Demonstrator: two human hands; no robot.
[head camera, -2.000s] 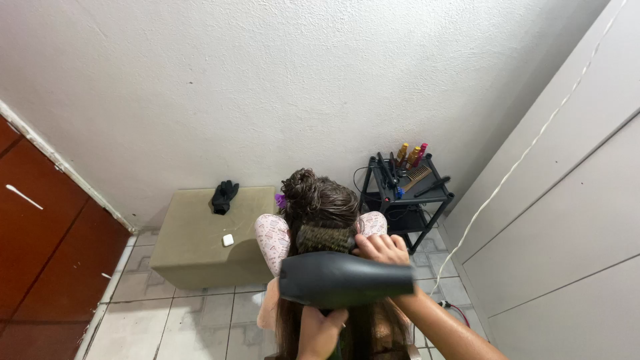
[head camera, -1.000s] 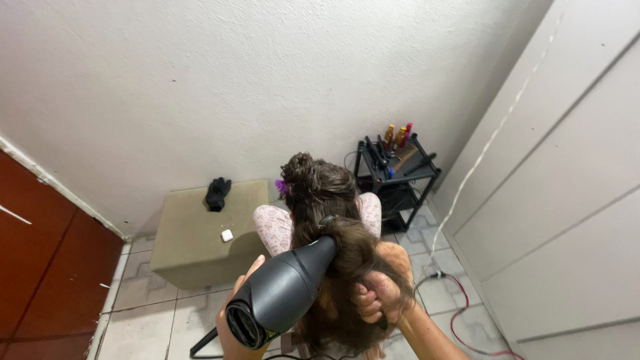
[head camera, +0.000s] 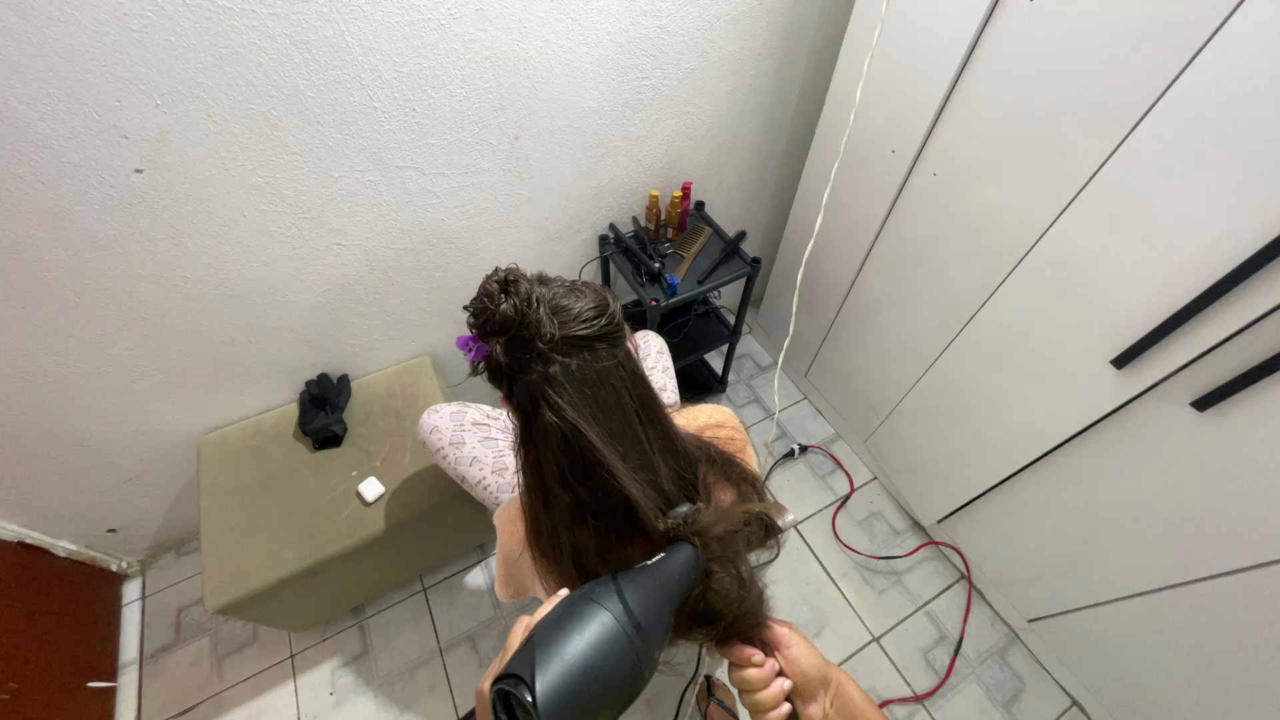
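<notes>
My left hand is wrapped around a black hair dryer, its nozzle against the lower lengths of a seated person's long brown hair. At the ends of that hair, my right hand is closed; hair is bunched just above it, and a brush seems to be partly hidden in the strands. The top hair is gathered in a bun with a purple clip at its side. The person faces away from me, in patterned light pink clothing.
An olive ottoman on the left bears a black glove and a small white case. A black shelf cart holds bottles, a comb and styling tools. A red cord lies on the tiles beside white cabinets.
The right hand and the hair ends have moved down and away from the head. The hair dryer has gone lower along the lengths, which now hang spread over the back.
</notes>
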